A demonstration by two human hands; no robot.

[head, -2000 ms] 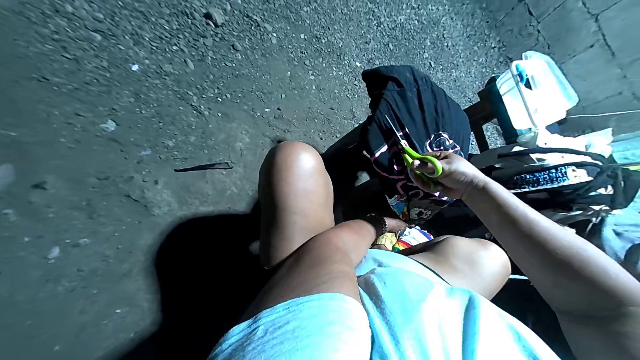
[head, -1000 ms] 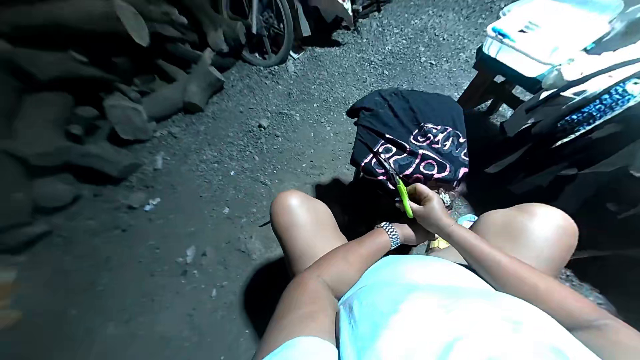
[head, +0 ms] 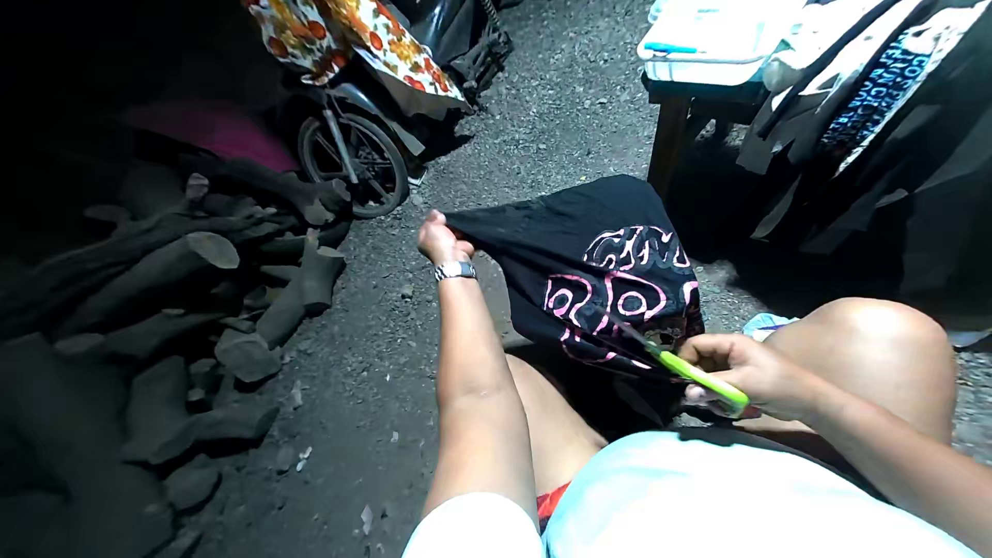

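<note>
A black cloth with a pink and grey print [head: 535, 232] hangs in front of my knees, over something that it mostly hides. My left hand [head: 444, 239], with a metal watch on the wrist, pinches the cloth's far left corner and pulls it taut. In my right hand [head: 736, 372] is a pair of scissors with lime-green handles [head: 701, 377]. Their dark blades point up and left over the lower part of the print. Whether the blades touch the cloth is not clear.
Cut logs [head: 178, 271] lie piled at the left, near a motorcycle's wheel [head: 354, 164] and a floral cloth [head: 387, 46]. A clear plastic container [head: 701, 58] stands on a dark wooden table [head: 668, 139] at the upper right. Fabrics [head: 876, 93] hang beside it. Gravel ground [head: 573, 101] lies between.
My left hand has moved from near my lap out to the far left, stretching the black cloth. The scissors stay in my right hand. The view has shifted to show more of the logs and motorcycle.
</note>
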